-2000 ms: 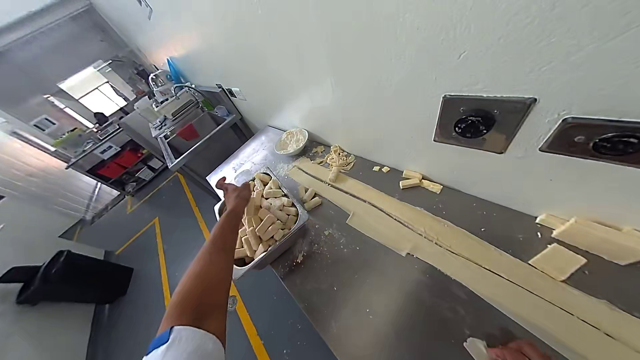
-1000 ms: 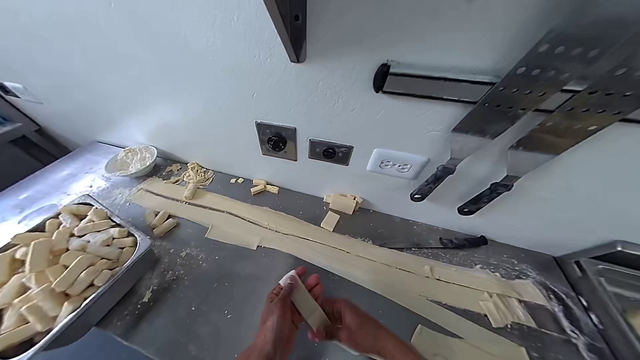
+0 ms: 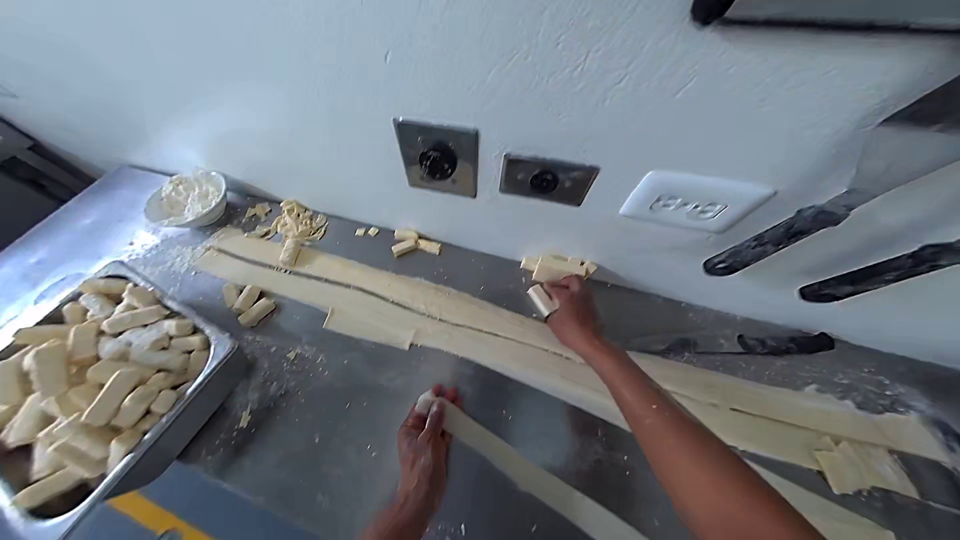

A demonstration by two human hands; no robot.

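My left hand (image 3: 426, 442) pinches one end of a long dough strip (image 3: 532, 472) near the front of the steel table. A small whitish piece shows at its fingertips. My right hand (image 3: 574, 311) reaches across the long rolled dough sheets (image 3: 442, 315) to a small stack of pale rectangular pieces (image 3: 559, 268) by the wall. A pale block (image 3: 542, 300) is held between its fingers; whether they also grip the stack cannot be told. At the left, a steel pan (image 3: 225, 349) holds a heap of floured pale blocks (image 3: 120, 375). Several loose blocks (image 3: 255, 311) lie beside it.
A bowl of flour (image 3: 187, 199) stands at the back left, near dough scraps (image 3: 300, 223). A black-handled knife (image 3: 787, 343) lies at the back right, its blade partly hidden. Wall outlets (image 3: 697, 201) and hanging black-handled tools (image 3: 780, 236) are above. Dough pieces (image 3: 862, 465) lie at the right.
My hands, together around a pale piece one second ago, are now apart. The right hand has moved to the stack by the wall; the left now holds a strip end. The view has shifted markedly since two seconds ago.
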